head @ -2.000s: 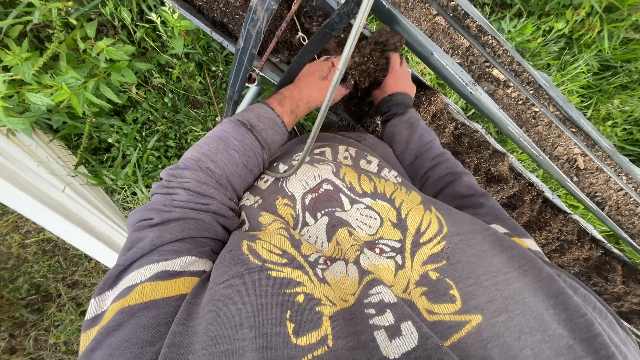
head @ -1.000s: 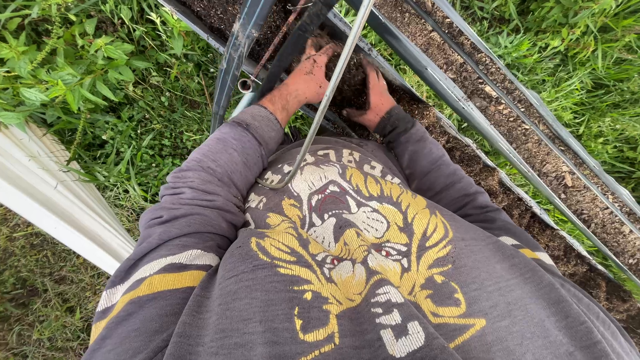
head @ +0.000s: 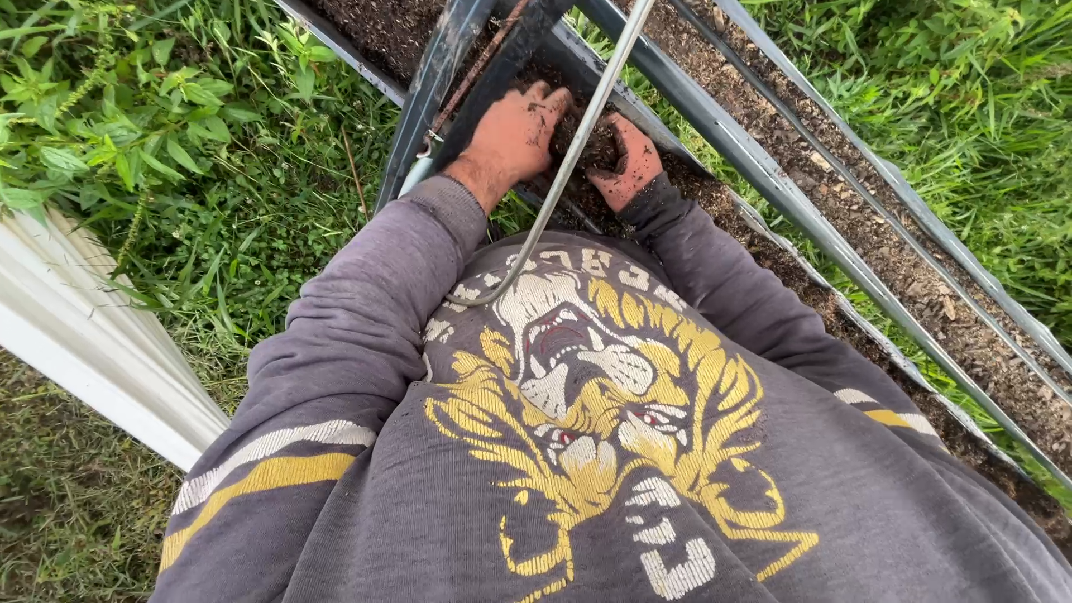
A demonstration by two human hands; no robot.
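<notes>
Dark crumbly soil (head: 586,144) lies between my two hands, in a long trough at the top centre. My left hand (head: 521,134), soil-smeared, has its fingers curled at the left side of this soil. Opposite it, my right hand (head: 624,163) cups the soil's right side with thumb and fingers curved. A bent grey metal rod (head: 578,151) crosses in front of the soil and partly hides it. Whether either hand grips a clump or only presses against loose soil cannot be told.
Dark frame bars (head: 435,92) stand left of my hands, beside a rusty rod (head: 484,63). A second soil-filled trough (head: 837,184) runs diagonally at right, edged by metal rails (head: 804,209). Green weeds (head: 193,126) grow at left, near a white ribbed panel (head: 92,335).
Two seconds ago a dark clump of soil was up between my hands; now the soil sits lower between them. My right hand has moved down and is more curled.
</notes>
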